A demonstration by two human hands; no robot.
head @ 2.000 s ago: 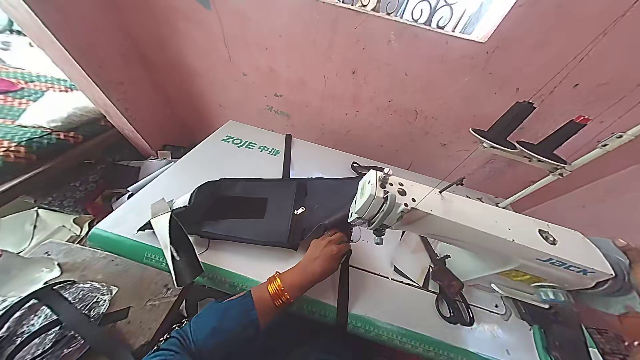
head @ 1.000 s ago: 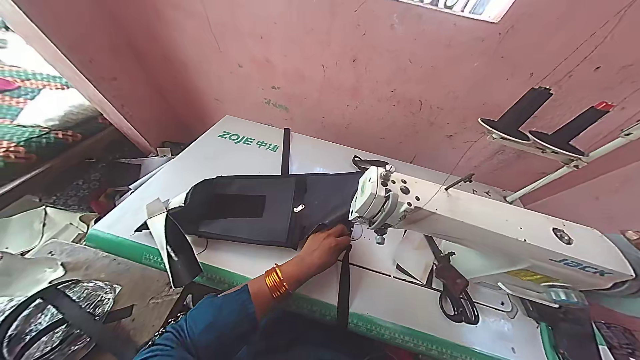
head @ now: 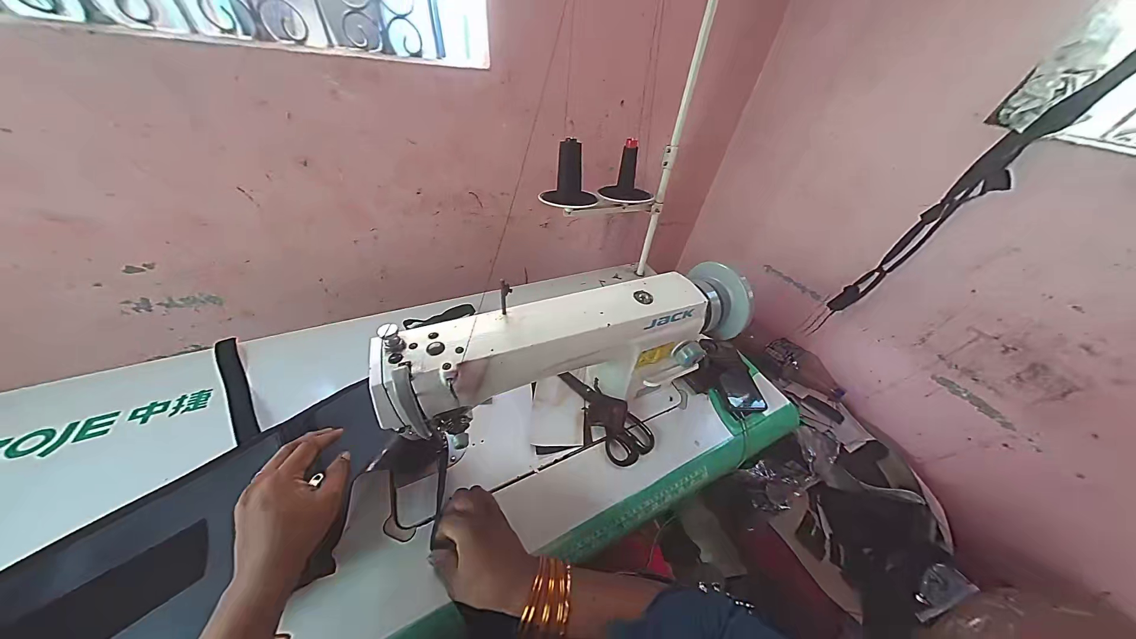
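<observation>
A dark fabric bag panel (head: 177,506) with a black rectangular patch lies on the table, its right end at the head of the white Jack sewing machine (head: 532,333). On that panel's right part rests my left hand (head: 288,501), a ring on one finger, its fingers apart and holding nothing. In front of the needle area, my right hand (head: 479,541), with orange-gold bangles at the wrist, is closed around a thin black strap (head: 441,484). This strap runs up toward the presser foot. The needle and the material beneath it are mostly hidden.
Black-handled scissors (head: 621,426) lie under the machine arm, and a phone (head: 741,390) near the table's right end. Two black thread cones (head: 570,173) stand on a rack behind. Fabric scraps and plastic (head: 870,515) fill the floor at right. Another black strap (head: 235,390) extends behind the panel.
The view has swung to the right. My left hand now shows on the panel. My right hand, earlier on the fabric beside the machine head, is now in front of it at the strap.
</observation>
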